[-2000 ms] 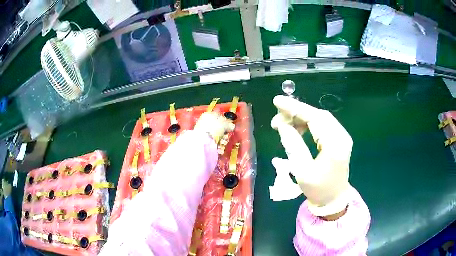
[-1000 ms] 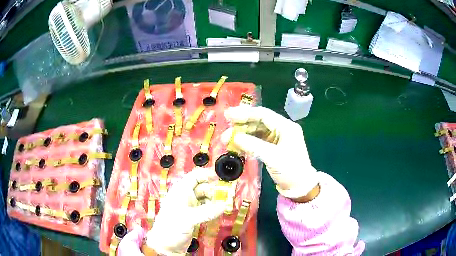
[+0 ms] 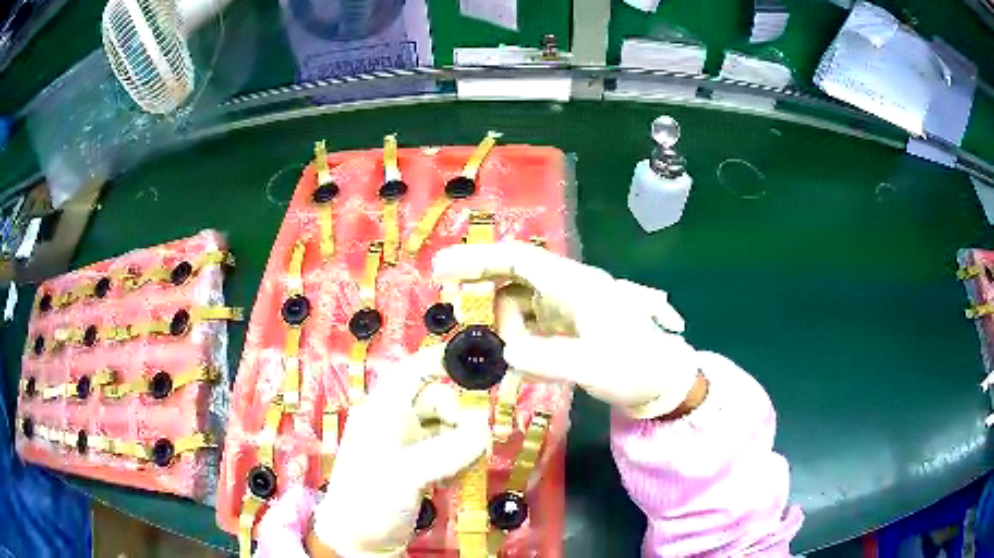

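Observation:
A wristwatch (image 3: 476, 358) with a round black face and gold strap is held upright above the salmon-red watch tray (image 3: 510, 164), face towards me. My gloved left hand (image 3: 405, 458) holds the strap below the head. My gloved right hand (image 3: 556, 316) holds the strap above the head, thumb beside the case. Several other gold-strapped watches lie in rows on the film-covered tray; my hands hide some of them. A bit of white shows at the back of my right hand; I cannot tell if it is the cloth.
A whitish dispenser bottle (image 3: 659, 196) stands right of the tray on the green bench (image 3: 807, 316). A second watch tray (image 3: 131, 436) lies at the left, and the edge of another (image 3: 978, 294) shows at the far right. A white fan (image 3: 147, 55) and papers are behind.
My left hand has come back from the tray's far side. My right hand has moved from by the bottle to the watch, now held by both hands. The view has shifted.

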